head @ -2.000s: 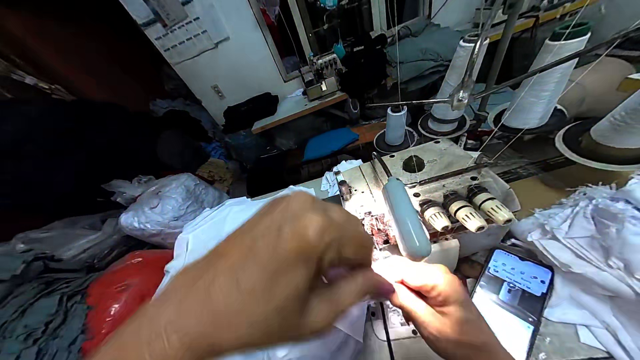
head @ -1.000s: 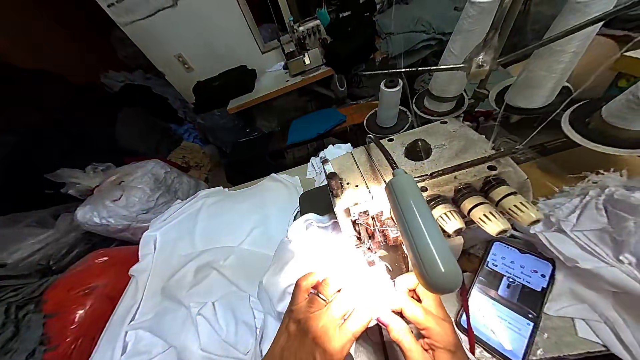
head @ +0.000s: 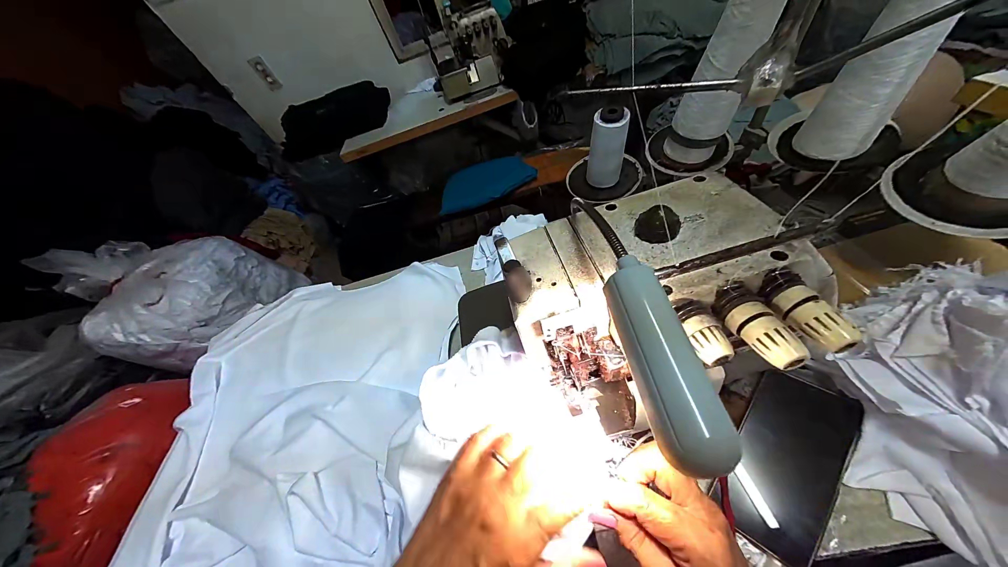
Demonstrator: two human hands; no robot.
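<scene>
White fabric (head: 480,394) lies bunched under the bright lamp at the front of an overlock sewing machine (head: 575,260). My left hand (head: 496,504) presses and grips this fabric, a ring on one finger. Close beside it, my right hand (head: 669,512) pinches the fabric's edge near the machine's needle area (head: 583,362). Glare hides the fingertips and the cloth between the hands. A grey gooseneck lamp (head: 669,370) reaches over the right hand. More white cloth (head: 315,394) is spread to the left.
Tension dials (head: 760,327) stand right of the lamp. A dark-screened phone (head: 795,457) lies beside my right hand, near piled white cloth (head: 937,402). Thread cones (head: 609,150) stand behind. A red plastic bag (head: 106,472) and a whitish bag (head: 189,303) sit at left.
Two seconds ago my left hand was raised in front of the machine; it is now down on the fabric. The phone's lit screen has gone dark.
</scene>
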